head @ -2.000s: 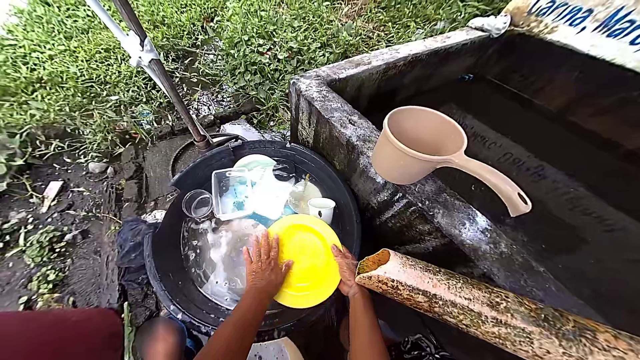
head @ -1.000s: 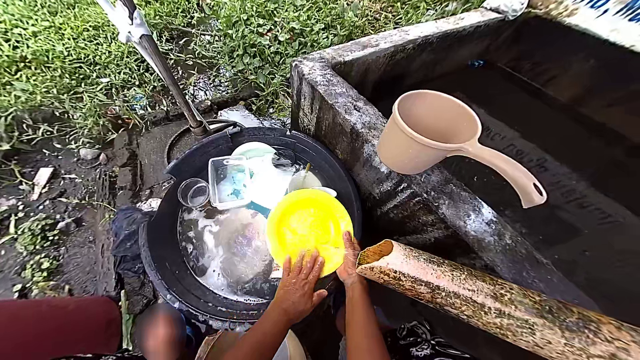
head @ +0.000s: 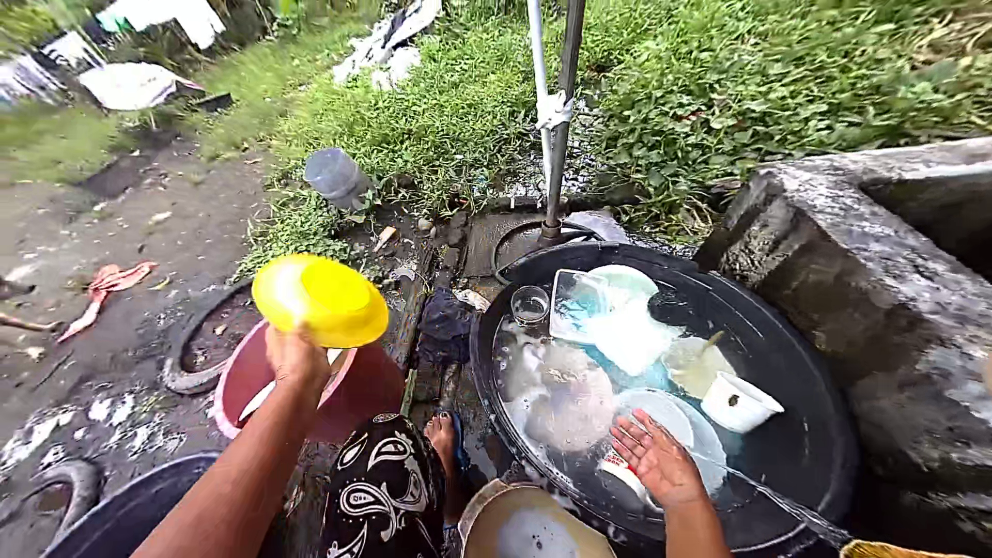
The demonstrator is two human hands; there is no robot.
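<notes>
My left hand (head: 298, 358) grips the near edge of a yellow plastic plate (head: 319, 301), tilted above a pink bucket (head: 364, 399) that has pale items inside. Over the near part of a large black tub (head: 821, 434), my right hand (head: 659, 461) is spread, holding nothing. In the tub's cloudy water are a clear square container (head: 577, 306), a clear round cup (head: 530, 305), a white cup (head: 740, 401), a pale round plate (head: 573, 397) and several other dishes. A thin stream of water falls into the tub from a bamboo spout (head: 883, 549) beside my right hand.
A concrete basin wall (head: 845, 271) borders the tub on the right. Behind it stands a metal pole (head: 564, 116). Between my knees is a beige container (head: 535, 531); a dark basin (head: 132, 504) sits at the lower left. A grey bucket (head: 337, 178) lies by the grass.
The view has swung left. The yellow plate, held over the black tub in both hands before, is now in my left hand over the pink bucket. My right hand has let go of it.
</notes>
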